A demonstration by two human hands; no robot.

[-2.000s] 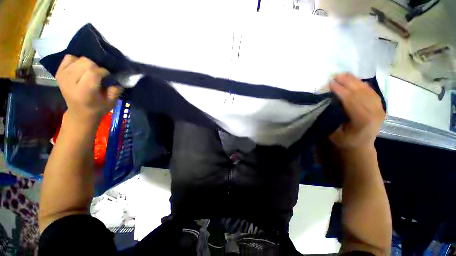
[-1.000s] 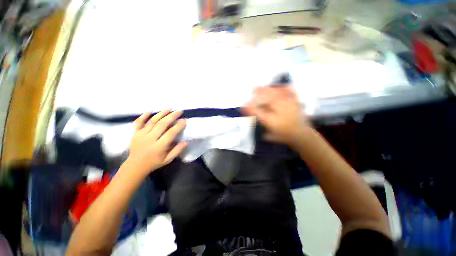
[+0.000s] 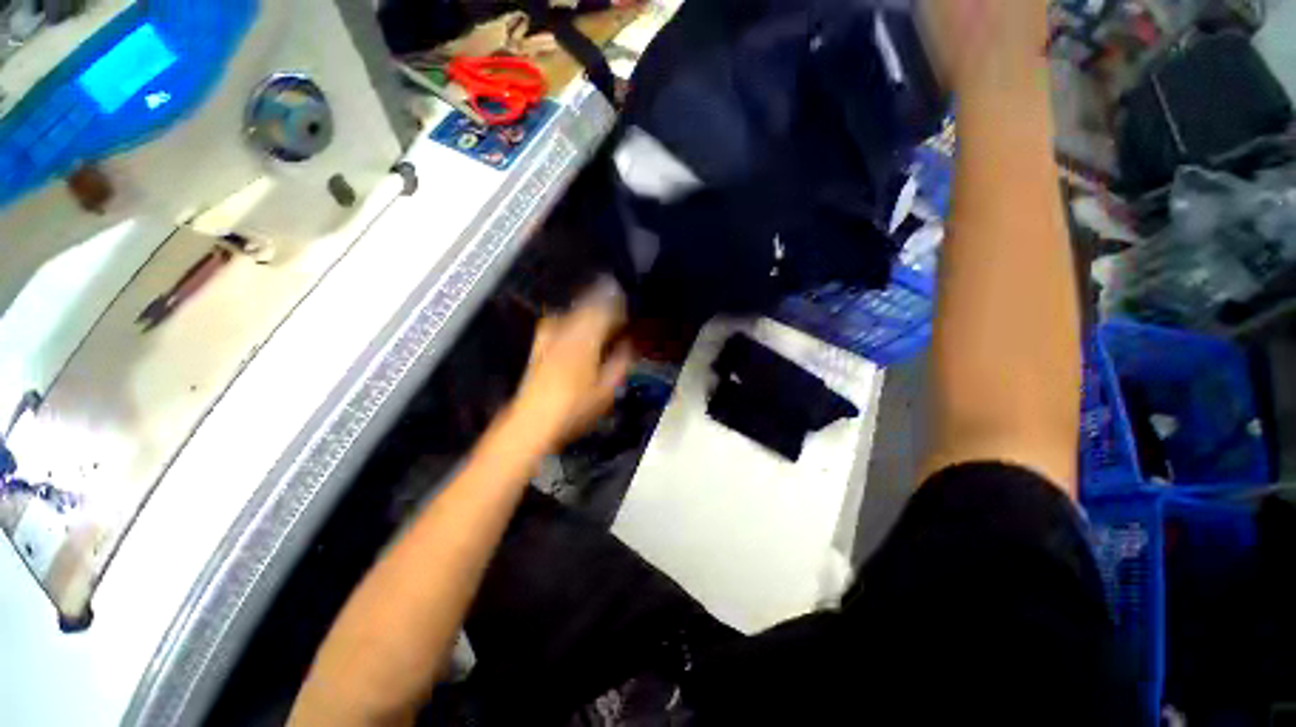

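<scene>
A heap of dark navy cloth (image 3: 768, 156) with small white patches hangs at the top centre, right of the machine table. My left hand (image 3: 576, 355) is at its lower left edge, fingers blurred; whether it grips cloth cannot be told. My right hand (image 3: 981, 36) is blurred at the top edge, beside the heap's upper right, its fingers unclear. A small black cut piece (image 3: 775, 398) lies on a white board (image 3: 711, 504) below the heap.
The white sewing machine (image 3: 320, 100) with a lit blue panel stands at upper left. Snips (image 3: 185, 291) lie on its bed. A ruler strip (image 3: 370, 369) follows the table edge. A red looped item (image 3: 498, 85) lies at the table end. Blue baskets (image 3: 1137, 568) stand at right.
The view has swung right. My hands have left the dark-edged white piece on the table; my right arm now reaches up past the navy heap, my left hand is at its lower edge.
</scene>
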